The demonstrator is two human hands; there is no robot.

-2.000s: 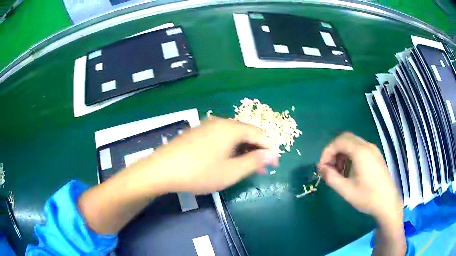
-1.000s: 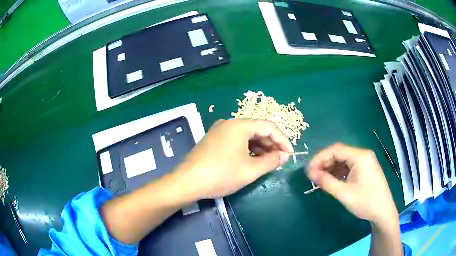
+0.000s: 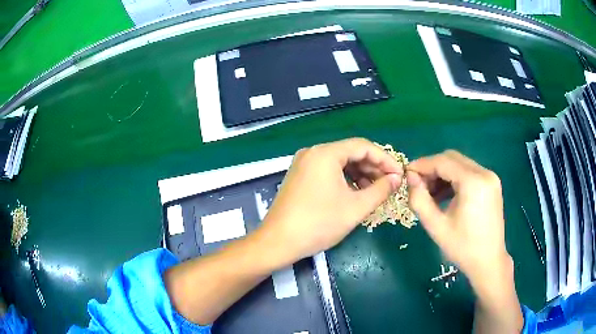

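My left hand (image 3: 327, 202) and my right hand (image 3: 461, 202) meet above the pile of small pale parts (image 3: 395, 212). The thumb and forefinger of each are pinched together, the tips nearly touching. Whatever is between them is too small to make out. A black back cover (image 3: 222, 218) with white patches lies on a white sheet, partly under my left forearm. More black covers (image 3: 248, 313) lie nearer me. A few small pale and dark bits (image 3: 446, 275) lie below my right hand.
Two black covers on white sheets lie at the far side, one centre (image 3: 281, 78), one right (image 3: 490, 62). A fanned stack (image 3: 562, 196) stands at right, a dark thin stick (image 3: 532, 231) beside it. At left are another stack (image 3: 16, 143) and a small pile (image 3: 19, 225).
My hands have come together over the pale pile; before, they were apart. The pale strip seen earlier at my left fingertips no longer shows clearly. The view has shifted left.
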